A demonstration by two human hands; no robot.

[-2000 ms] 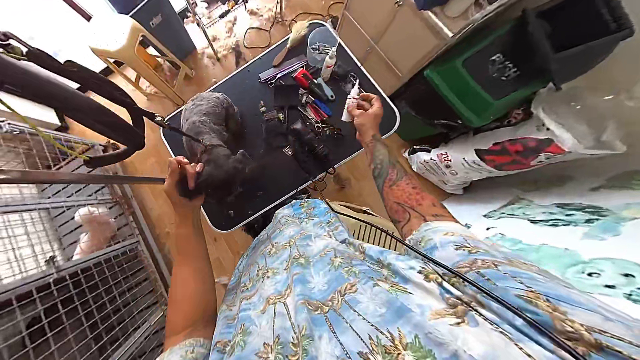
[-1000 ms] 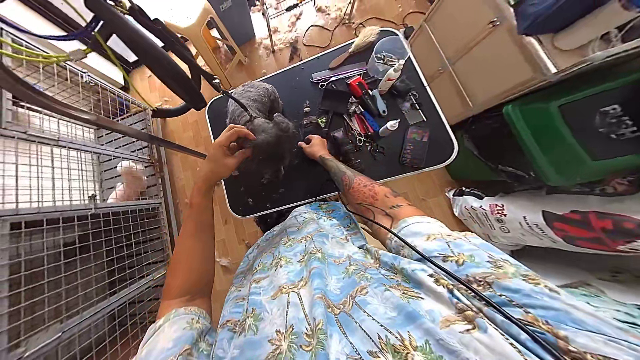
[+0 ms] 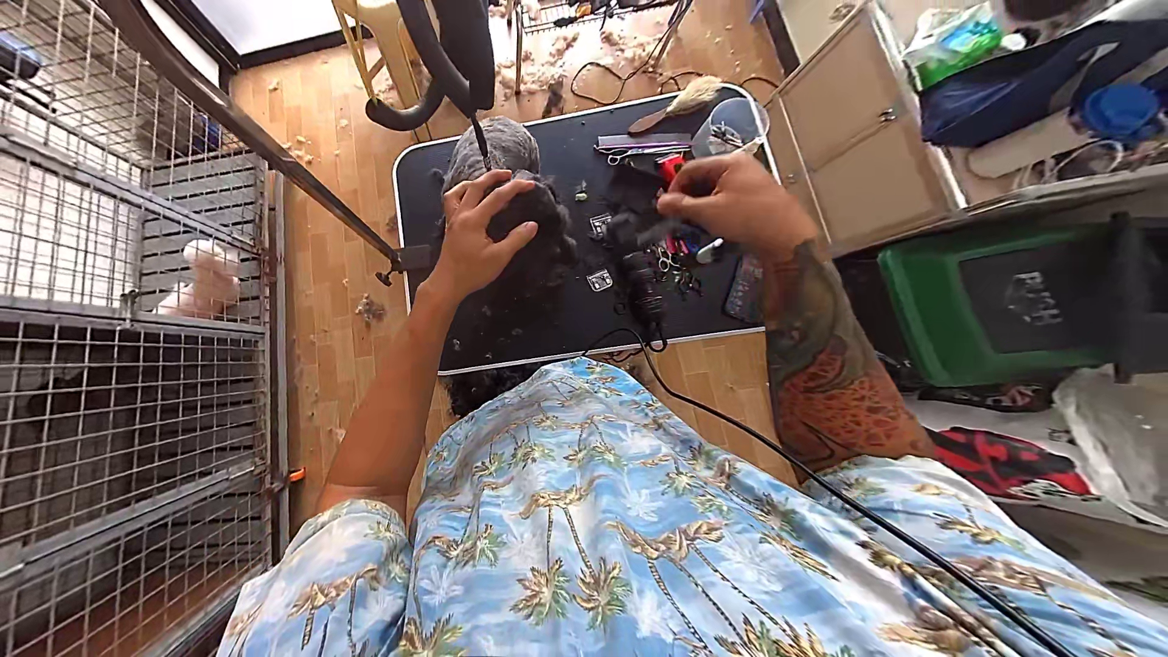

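Note:
A dog with short grey body fur (image 3: pixel 497 146) and a darker, fluffy head (image 3: pixel 538 224) is on the black grooming table (image 3: pixel 538 333). My left hand (image 3: pixel 484 228) holds the top of its head, fingers curved over the fur. A dark strap (image 3: pixel 480 141) runs down to its neck. My right hand (image 3: pixel 730 201) is above the tools with thumb and fingertips together; whether something small is between them cannot be told. Below it lie a red-handled tool (image 3: pixel 671 167), scissors (image 3: pixel 671 260) and dark tufts. Corded black clippers (image 3: pixel 643 287) lie nearer my shirt.
A wooden-handled brush (image 3: pixel 689 99), combs (image 3: pixel 643 143) and a clear tub (image 3: pixel 730 128) are at the table's far right. A wire cage (image 3: pixel 137 319) stands left, a metal arm (image 3: pixel 274 155) reaching past it. A green bin (image 3: pixel 931 310) is right. The black cord crosses my shirt.
My right hand had a white bottle two seconds ago, then was low near the dog's head; now it is over the tools. My left hand has moved from the muzzle to the top of the head.

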